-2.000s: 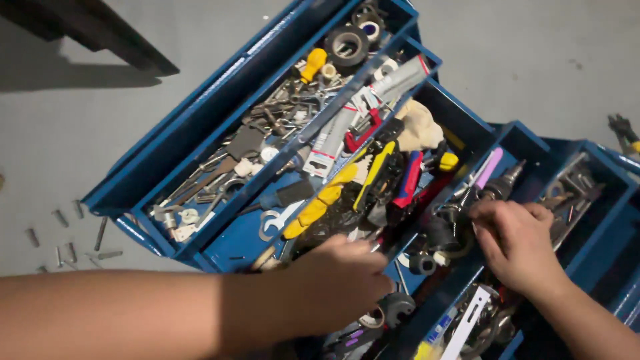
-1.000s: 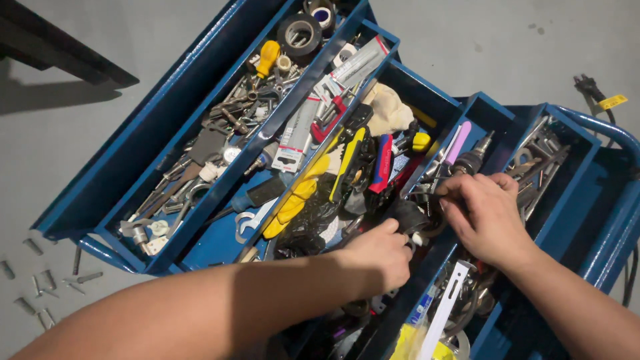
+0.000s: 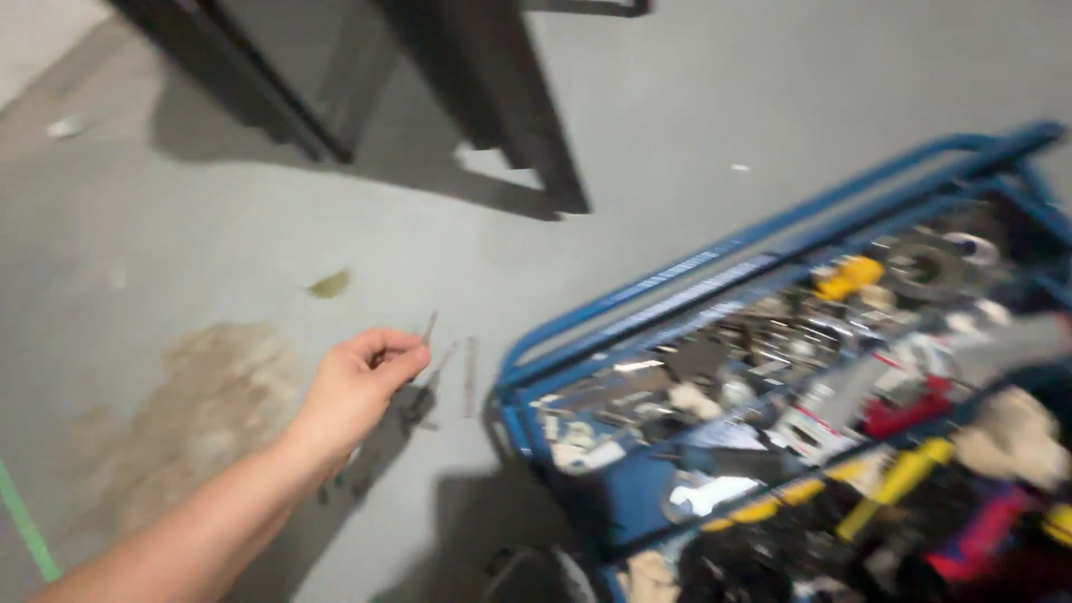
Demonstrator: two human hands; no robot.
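Observation:
My left hand (image 3: 364,385) is over the grey floor, left of the blue metal toolbox (image 3: 519,419). Its thumb and fingers pinch a thin metal screw or nail (image 3: 430,327). Close by on the floor lie a long thin metal piece (image 3: 470,377) and small fasteners (image 3: 416,406), partly in shadow and blurred. In the toolbox tray are a yellow-handled tool (image 3: 847,278), loose metal hardware, a roll of tape (image 3: 921,264) and an open-end wrench (image 3: 712,494). My right hand is out of view.
Dark furniture legs (image 3: 536,126) stand on the floor above my hand. A leaf (image 3: 329,284) and a brownish stain (image 3: 201,419) are on the floor to the left, with a strip of green tape (image 3: 25,523) at the left edge.
My left hand has left the toolbox and is over the floor beside it, holding a thin metal piece. My right hand has gone out of view. The view has swung left.

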